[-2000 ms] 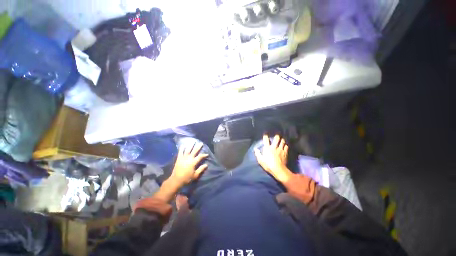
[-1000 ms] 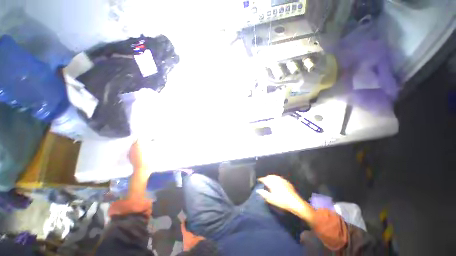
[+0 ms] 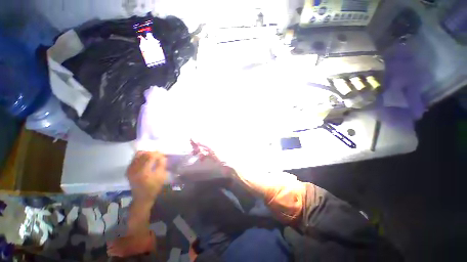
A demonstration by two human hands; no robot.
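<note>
My left hand (image 3: 147, 173) is at the table's front edge, left of the middle. Its fingers are bent around the end of a small pale lilac fabric piece (image 3: 179, 160), which shows blurred between my hands. My right hand (image 3: 207, 153) reaches in from the right with its fingertips at the piece's other end. Glare and blur hide whether they grip it. A lilac stack of cut pieces (image 3: 147, 115) lies just behind my left hand, partly washed out, beside the black bag (image 3: 110, 77).
The sewing machine (image 3: 353, 94) is at right, mostly lost in glare, with a control panel (image 3: 338, 13) behind it. A slotted black tool (image 3: 340, 135) and a thin dark bar (image 3: 376, 135) lie right of it. A lit phone (image 3: 152, 50) lies on the bag. Scraps (image 3: 94, 220) litter the floor.
My left hand has moved from my lap to the stack, then to the front edge with a lilac piece. My right hand has left my lap and come across to meet it. The view has shifted.
</note>
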